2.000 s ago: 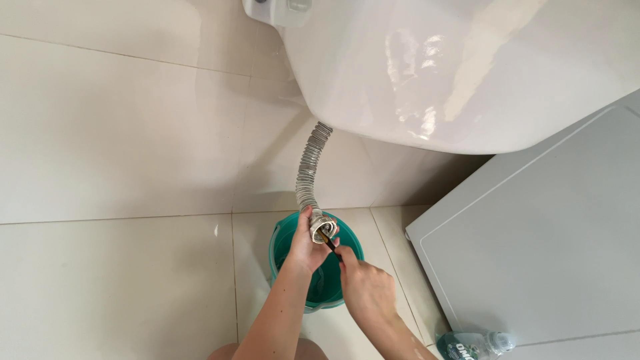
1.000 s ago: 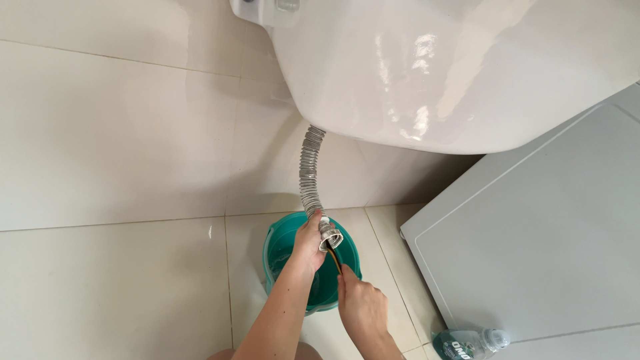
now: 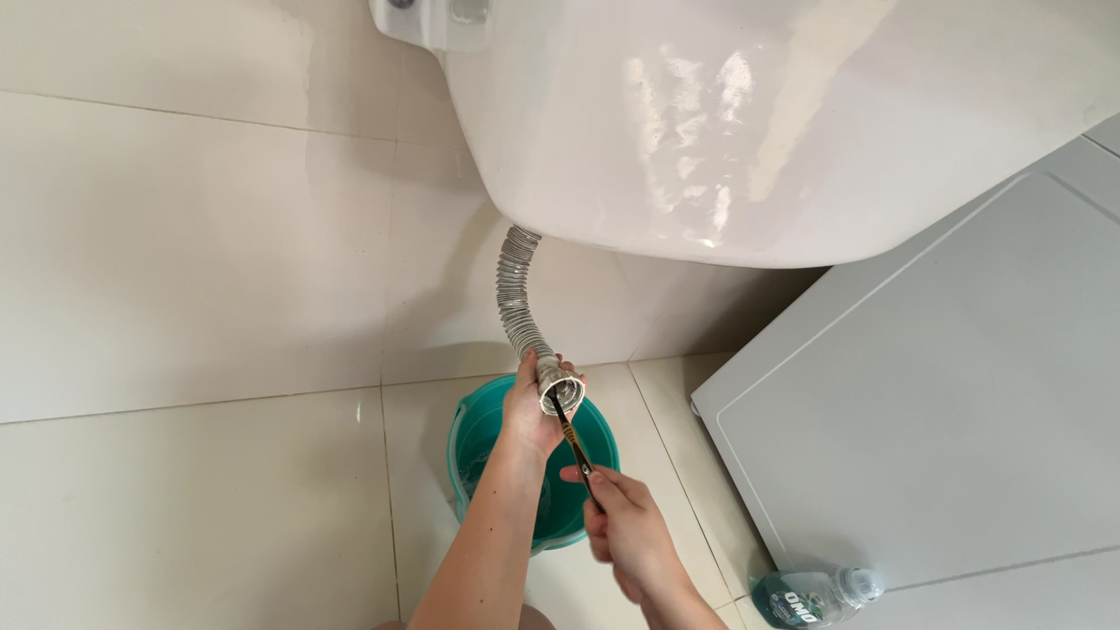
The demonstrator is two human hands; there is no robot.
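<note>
A grey corrugated drain hose (image 3: 514, 289) hangs from under a white ceramic washbasin (image 3: 682, 149). Around its lower end, just below the ribbed part, my left hand (image 3: 532, 416) is closed, with the open white plastic fitting (image 3: 561, 394) turned up toward me. My right hand (image 3: 623, 516) grips a slim black tool with gold markings (image 3: 573, 442), perhaps a toothbrush. Its far end is inside the fitting, so its tip is hidden. Beneath both hands a teal plastic bucket (image 3: 457, 455) stands on the floor, with some liquid in it.
A large grey cabinet or appliance (image 3: 910, 367) stands at the right, its edge slanting toward the basin. On the floor beside it is an OMO detergent bottle (image 3: 801, 598) with a clear cap. Light tiled wall (image 3: 192, 262) rises behind the hose and bucket.
More of the tool's shaft shows between the fitting and my right hand than two seconds ago. My left hand has kept its hold on the hose end.
</note>
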